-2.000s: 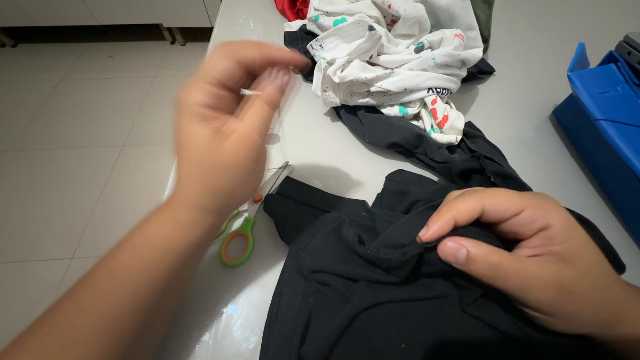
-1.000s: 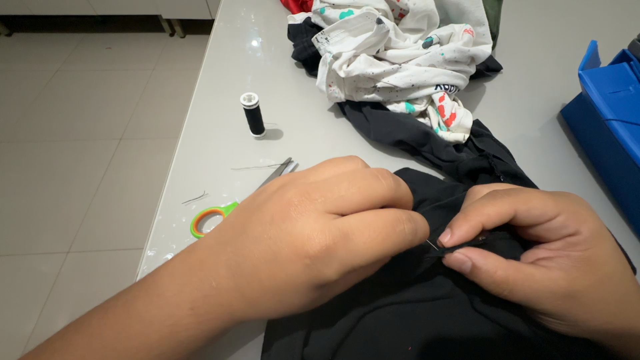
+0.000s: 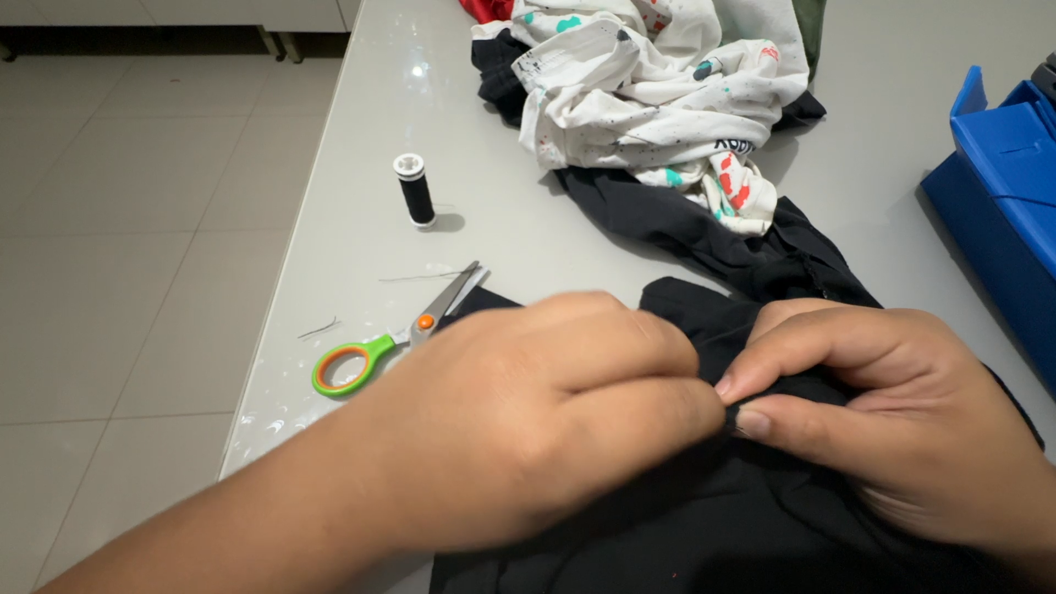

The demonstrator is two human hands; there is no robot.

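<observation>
A black cloth garment (image 3: 660,511) lies bunched under both hands. My right hand (image 3: 883,412) pinches a fold of it between thumb and forefinger. Against that fold, my left hand (image 3: 536,412) is closed with its fingertips turned away; the thin needle glimpsed at them a second ago is hidden now. Scissors with green and orange handles (image 3: 356,369) rest left of the garment, partly behind my left hand, blades a little apart. Beyond them a spool of black thread (image 3: 417,194) stands upright. Loose dark thread pieces (image 3: 319,330) lie on the table near the scissors.
A crumpled white garment with coloured spots (image 3: 660,107) is heaped at the far side, with dark cloth (image 3: 660,210) under it and red cloth (image 3: 488,8) behind. A blue plastic box (image 3: 998,198) stands at the right. The table's left edge (image 3: 289,239) borders a tiled floor.
My left hand was raised over the table's left side two seconds ago, in front of the spool's place. It has come down and right to the black fold, where my right hand keeps its pinch.
</observation>
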